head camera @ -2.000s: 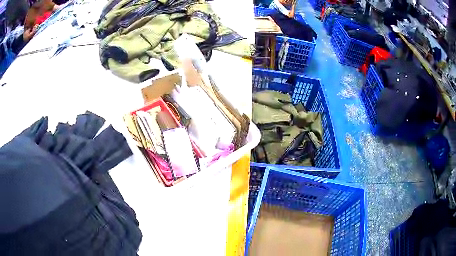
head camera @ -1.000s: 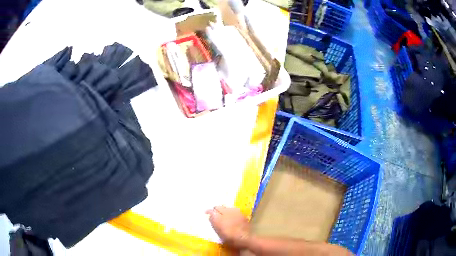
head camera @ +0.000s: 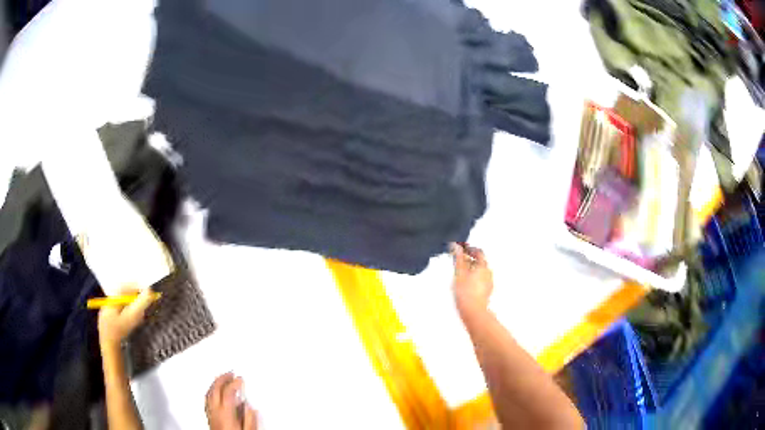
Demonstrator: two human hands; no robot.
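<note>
A stack of dark navy-grey garment pieces (head camera: pixel 335 143) lies on the white work table (head camera: pixel 520 243), its strip-like ends pointing right. My right hand (head camera: pixel 472 281) is at the stack's near right corner, fingertips close together beside the cloth edge. Whether they pinch anything is too blurred to tell. My left hand (head camera: pixel 231 405) is low in the picture over the table, away from the stack. It is cut off by the bottom edge, its fingers bent, and its grip is unclear.
Another person's hand (head camera: pixel 126 315) holds a yellow pencil or marker (head camera: pixel 113 300) at left, beside dark patterned cloth (head camera: pixel 172 323). A white parts tray (head camera: pixel 625 264) stands right of the stack. Camouflage pieces (head camera: pixel 671 50) lie behind it. Blue crates (head camera: pixel 608 378) are beyond the table edge.
The view has swung left, so the stack and tray appear further right. My right hand has moved from the taped table edge to the stack's corner. My left hand and another person's hand have appeared.
</note>
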